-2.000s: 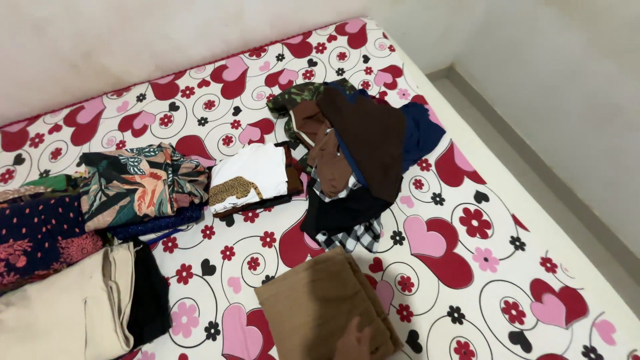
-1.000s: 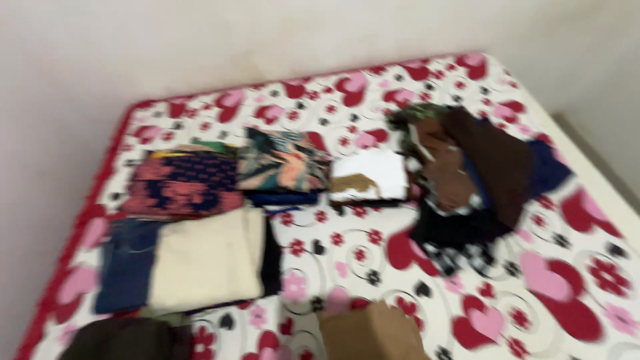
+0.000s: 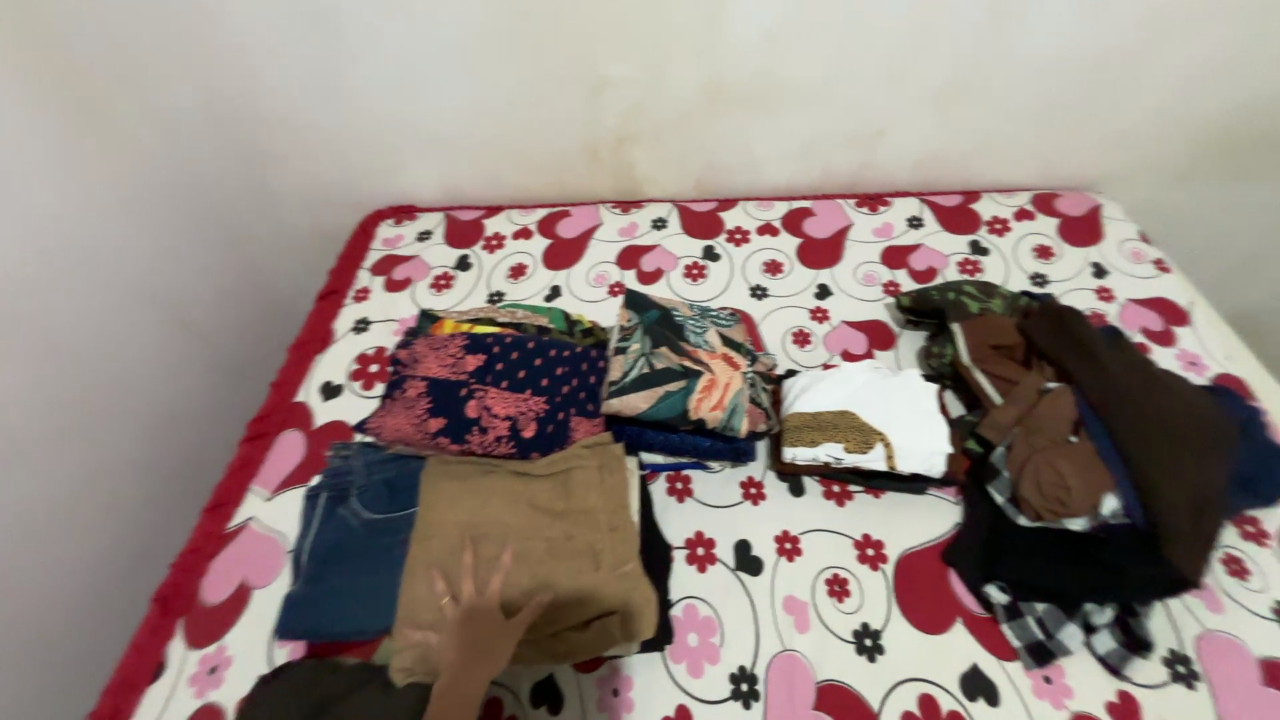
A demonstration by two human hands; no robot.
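My left hand (image 3: 478, 620) rests palm down, fingers spread, on a folded tan-brown garment (image 3: 530, 520). That garment lies over a stack with folded blue jeans (image 3: 355, 540) showing at its left and a black cloth (image 3: 655, 560) at its right. Behind it sits a folded navy and coral patterned garment (image 3: 490, 395). To the right of that are a folded leaf-print garment (image 3: 690, 365), with blue cloth beneath, and a folded white garment with a leopard figure (image 3: 865, 420). My right hand is not in view.
A loose heap of brown, black, blue and checked clothes (image 3: 1080, 460) lies at the right on the heart-print bedsheet (image 3: 830, 570). A dark garment (image 3: 335, 690) is at the lower left edge. Walls border the bed's back and left.
The tan-brown garment, earlier on the sheet at the bottom middle, now lies over the cream folded garment at the left. My left hand has come plainly into view on it.
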